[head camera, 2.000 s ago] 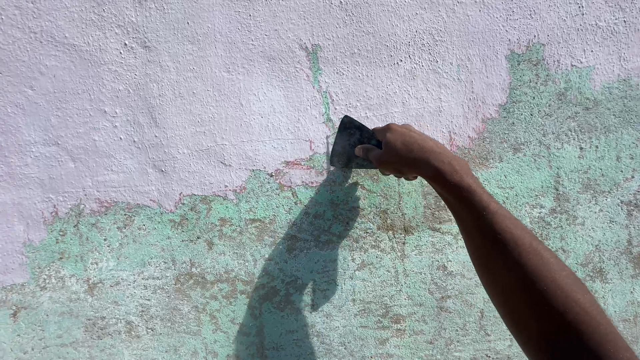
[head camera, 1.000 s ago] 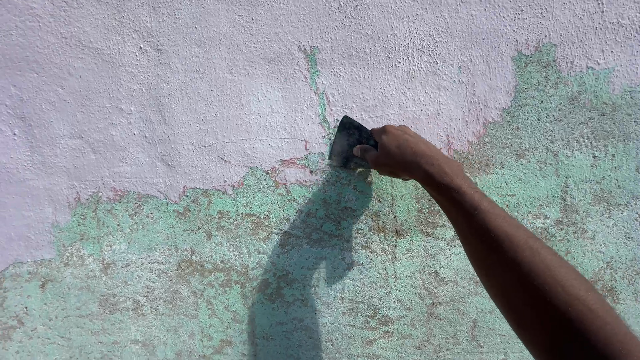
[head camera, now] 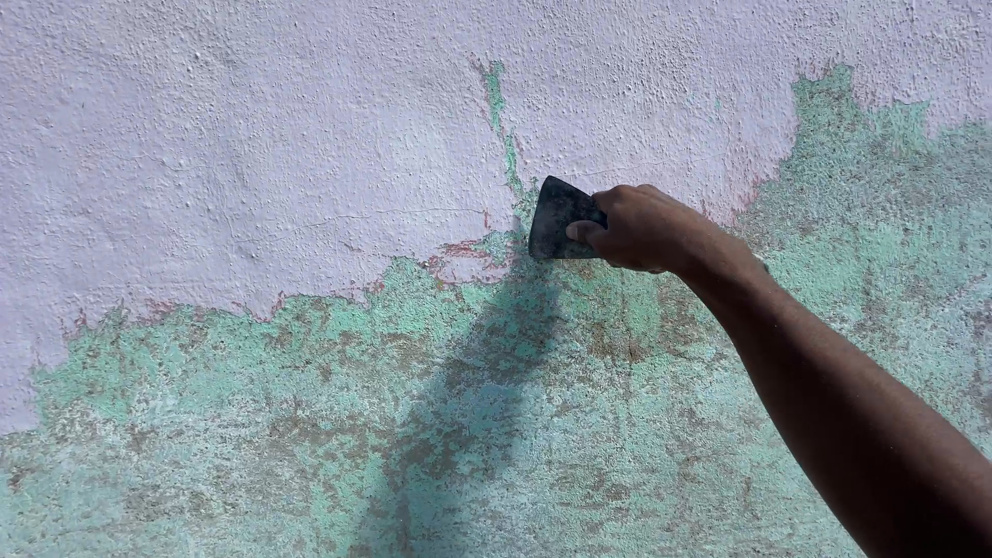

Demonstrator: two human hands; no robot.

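Note:
My right hand (head camera: 643,229) reaches in from the lower right and is closed around a dark putty knife's broad blade (head camera: 559,221), the thumb lying flat on its near face. The tool's left edge is at the wall, just beside a thin strip of bared green paint (head camera: 496,101) that runs upward. Left of the blade, a small remnant of lilac paint (head camera: 473,267) with reddish edges borders the green area. Whether the blade presses on the wall cannot be told. My left hand is not in view.
A rough wall fills the view. Lilac paint (head camera: 271,139) covers its upper part, with fine cracks; mottled green, worn paint (head camera: 232,434) lies below a ragged border. A shadow of the arm (head camera: 465,403) falls across the green part, down and left of my hand.
The shadow on the wall has changed shape. My right hand stays closed on the tool at nearly the same spot on the wall.

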